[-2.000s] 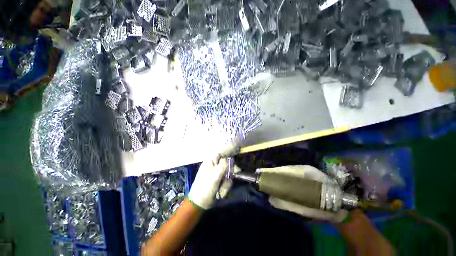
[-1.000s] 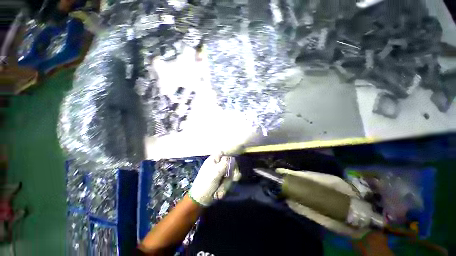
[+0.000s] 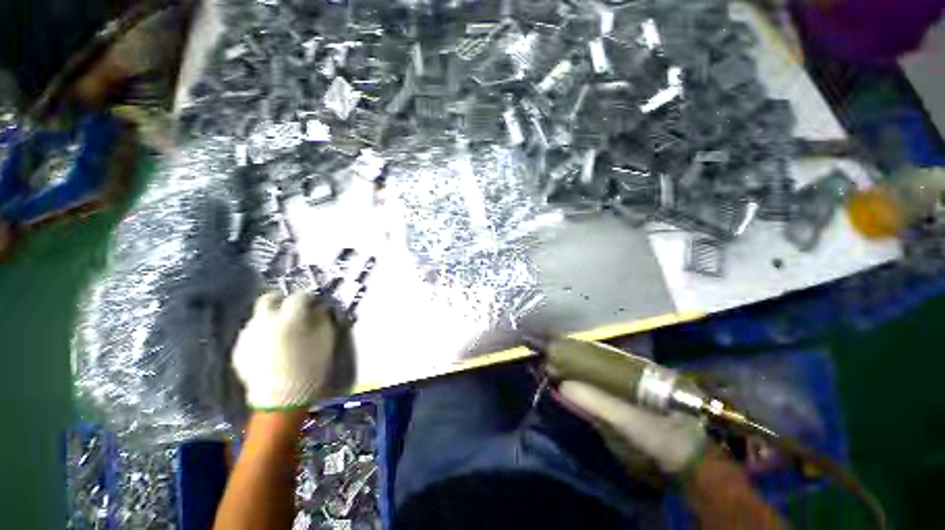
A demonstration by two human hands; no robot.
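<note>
My left hand (image 3: pixel 287 352), in a white glove, is over the left part of the table at a small group of loose metal brackets (image 3: pixel 358 271). Its fingertips are hidden, so I cannot tell if it holds one. My right hand (image 3: pixel 642 424), also gloved, holds a thick olive-brown air tool (image 3: pixel 596 366) at the table's front edge, its nose pointing left. Thin bright metal pins (image 3: pixel 471 223) lie spread at the table's centre.
A large grey bracket heap (image 3: pixel 622 114) covers the table's back. A shiny clear plastic bag (image 3: pixel 155 300) bulges at the left edge. A blue bin of metal parts (image 3: pixel 337 466) is below. An orange-yellow object (image 3: pixel 874 212) is at right. A hose (image 3: pixel 819 461) trails from the tool.
My left hand has moved from near the tool nose, left and forward to the loose brackets. My right hand has brought the tool up to the table edge. The view has shifted.
</note>
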